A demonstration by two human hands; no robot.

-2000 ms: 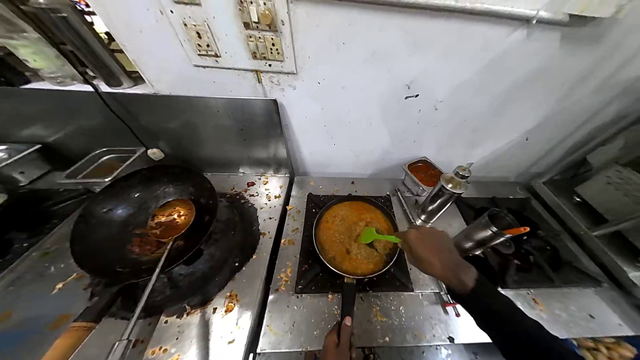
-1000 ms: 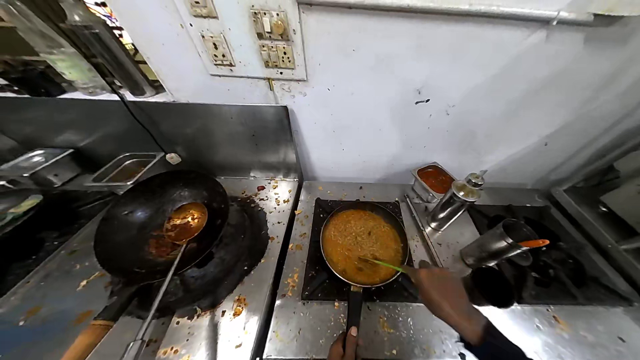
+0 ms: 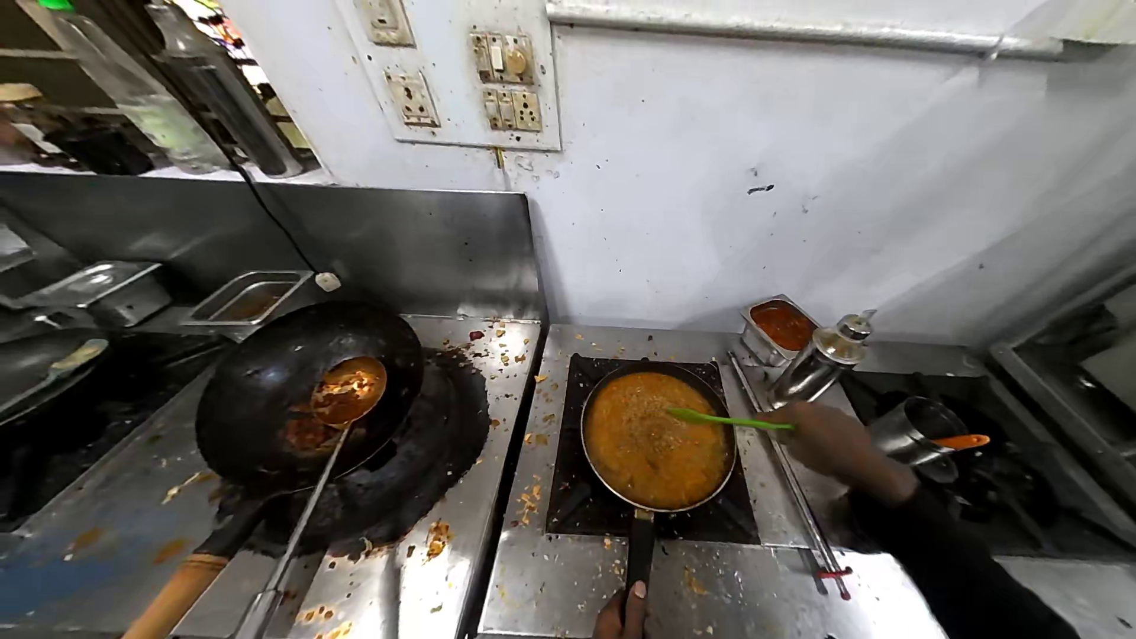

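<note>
A round frying pan point(image 3: 658, 444) full of orange-brown sauce sits on a square burner grate point(image 3: 568, 497). At the bottom edge my left hand point(image 3: 621, 612) grips the pan's black handle point(image 3: 640, 550); part of that hand is cut off by the frame. My right hand point(image 3: 830, 444), reaching in from the right, holds a green spatula point(image 3: 737, 422) whose head is at the sauce's surface, right of the pan's middle. Just behind my right hand stands a metal dispenser bottle point(image 3: 816, 359). Beside it is a steel container of red sauce point(image 3: 781, 328).
On the left, a black wok point(image 3: 257, 390) with a wooden handle holds a long-handled ladle point(image 3: 351, 390). Steel tongs or a rod point(image 3: 799, 497) lies right of the burner. A steel cup point(image 3: 919, 430) with an orange-handled utensil point(image 3: 963, 441) is beyond my right wrist. Food scraps litter the steel counter point(image 3: 532, 568).
Between the earlier frames the spatula moved toward the pan's lower right; now it is back higher in the sauce, with my right hand raised too. My left hand stays on the handle.
</note>
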